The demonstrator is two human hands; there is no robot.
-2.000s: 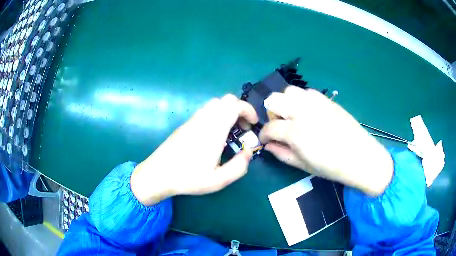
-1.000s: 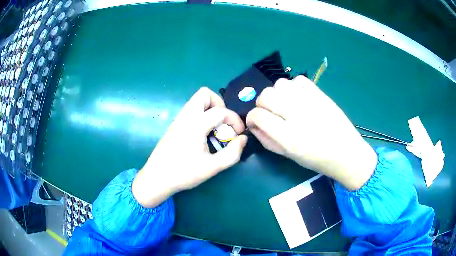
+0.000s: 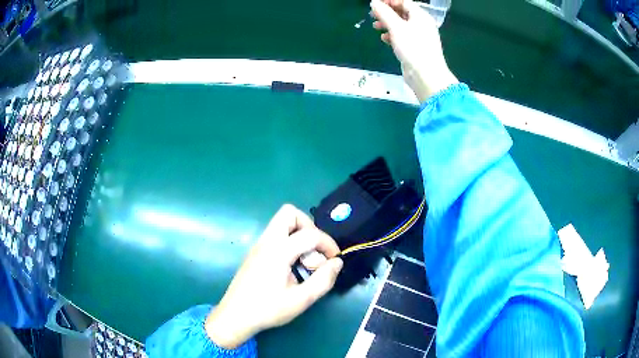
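Note:
The black optical module [image 3: 361,210] lies on the green bench, with a small pale bluish disc on its top and black fins at its far edge. My left hand [image 3: 277,276] is at its near left side, thumb and finger pinching the yellow, white and blue wire lead [image 3: 389,238] that curves right across the module. A small white part [image 3: 312,261] shows between the fingers. My right hand [image 3: 410,35] is stretched far forward, beyond the bench's white edge, fingers curled; whether it holds anything is unclear.
The release liner sheet [image 3: 399,308] with black blocks lies near the module, partly under my right sleeve. A torn white scrap [image 3: 585,262] lies at right. A dotted tray [image 3: 56,154] stands at left. A clear or pale item [image 3: 436,10] is beside my right hand.
My right hand has left the module and reached far forward. The view has shifted, so the bench appears lower. The wire lead now shows across the module; more black blocks of the liner show.

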